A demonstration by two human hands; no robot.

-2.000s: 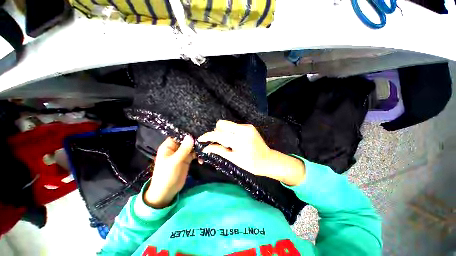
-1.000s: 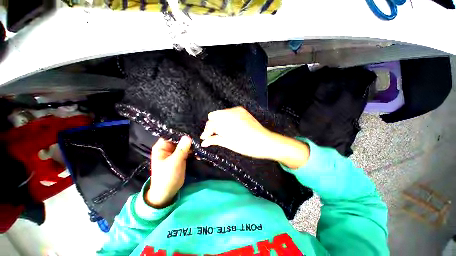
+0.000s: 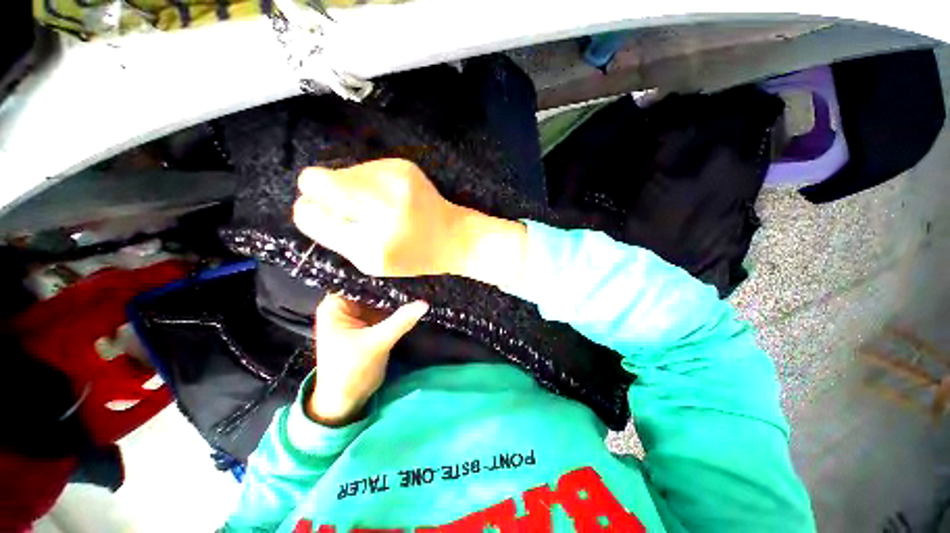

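Observation:
The dark nubbly garment (image 3: pixel 273 156) lies across my lap under the table edge. A white-flecked black braid trim (image 3: pixel 490 335) runs diagonally along its edge. My left hand (image 3: pixel 365 349) pinches the garment edge and trim, thumb on top and the other fingers partly hidden underneath. My right hand (image 3: pixel 375 213) is closed above the garment, up and left of the trim's middle. A thin pale glint, which looks like the needle (image 3: pixel 306 253), shows just below its fingers, over the trim. The thread cannot be made out.
The white table (image 3: pixel 188 83) curves across the top, with a yellow striped bundle (image 3: pixel 156 13) and a white tie (image 3: pixel 323 62). Black cloth (image 3: pixel 667 177) and a purple item (image 3: pixel 823 156) are at right. A blue-edged container (image 3: pixel 198 273) and red item (image 3: pixel 115 302) are at left.
My right hand has moved left and up from the trim, its forearm now stretched across the garment. My left hand stays on the trim. The view has shifted, with the blue scissors now out of it.

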